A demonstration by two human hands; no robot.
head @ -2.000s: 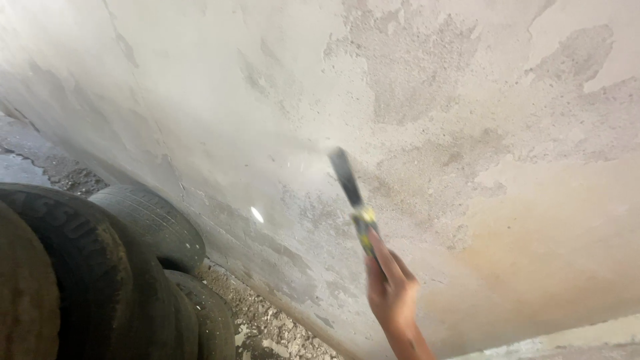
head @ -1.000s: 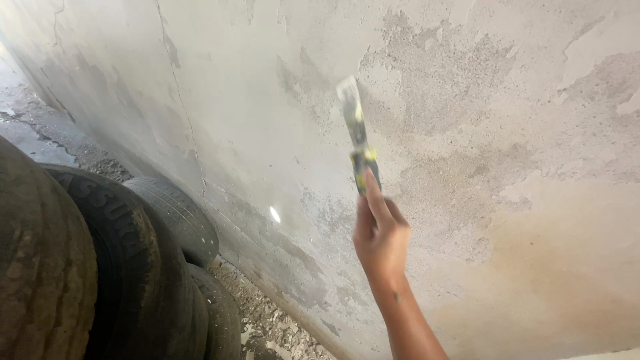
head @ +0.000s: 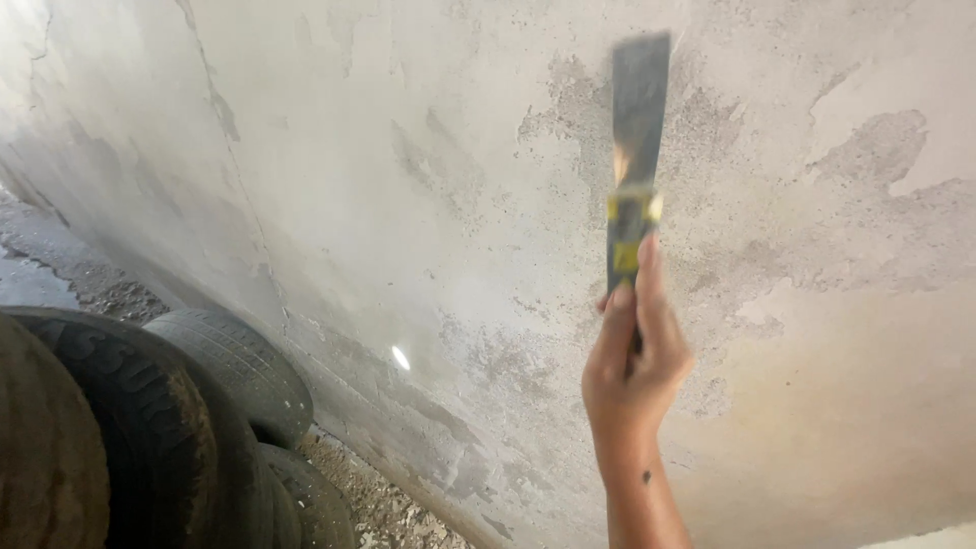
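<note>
My right hand (head: 637, 358) grips the black and yellow handle of a putty knife (head: 640, 114) with a broad metal blade. The blade points up the picture, in front of a plastered wall (head: 343, 213) with peeling paint and rough bare patches. Motion blurs the tool slightly, and whether its edge touches the wall cannot be told. One finger lies extended along the handle. My left hand is out of the frame.
Several worn rubber tires (head: 236, 366) are stacked at the lower left, close to the wall. Rubble and paint flakes (head: 381, 488) lie on the ground along the wall's foot. A thin crack (head: 248, 198) runs down the wall.
My right hand and the putty knife have moved up and to the right across the wall. The blade, tilted left before, now points nearly straight up the picture.
</note>
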